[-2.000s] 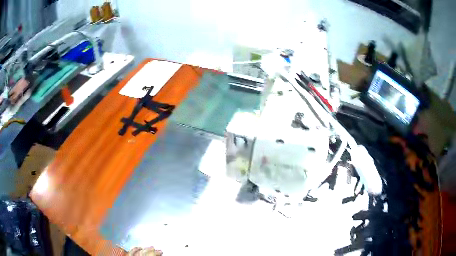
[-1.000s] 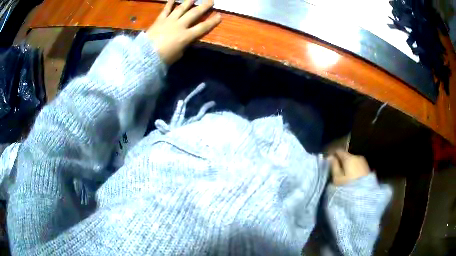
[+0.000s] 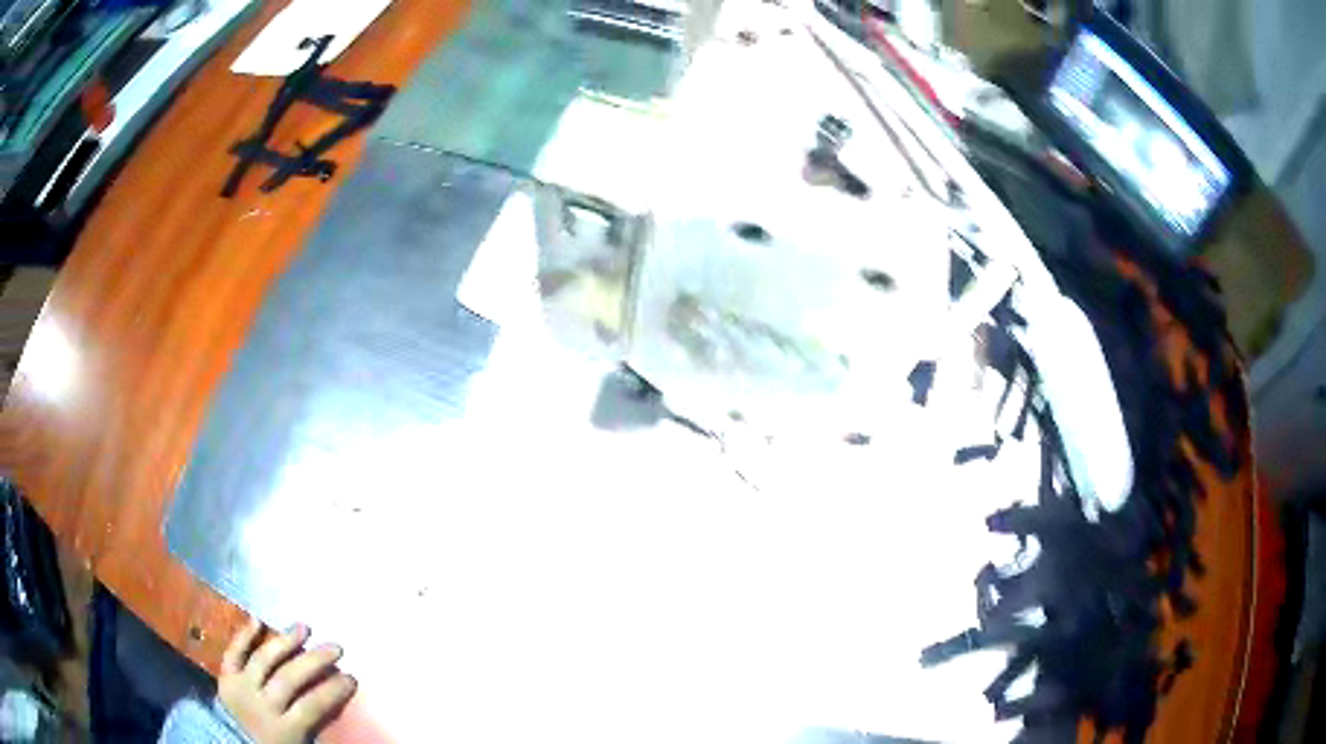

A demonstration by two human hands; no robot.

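Observation:
My left hand [image 3: 288, 686] rests on the table's front edge at the lower left, fingers apart and holding nothing. My right hand is not in view. The metal plate [image 3: 364, 291] lies on the orange-brown wood-grain table [image 3: 160, 436]; its front part is washed out by glare. The off-white sewing machine head [image 3: 742, 305] stands over it. Flat black webbing pieces [image 3: 1105, 581] are heaped at the machine's right, some scattered loose on the bright surface. A black crossed strap assembly [image 3: 313, 124] lies at the upper left, touching or close to a white card [image 3: 308, 32].
A lit control screen [image 3: 1142, 131] stands at the upper right beside brown cardboard [image 3: 1262, 262]. A neighbouring white machine table [image 3: 146, 87] is at the upper left. A shiny dark bag [image 3: 29, 574] shows at the left edge, below the table.
The view has lifted from my lap to the tabletop and machine. My left hand stays at the table's front edge, now lower left. My right hand has gone out of view.

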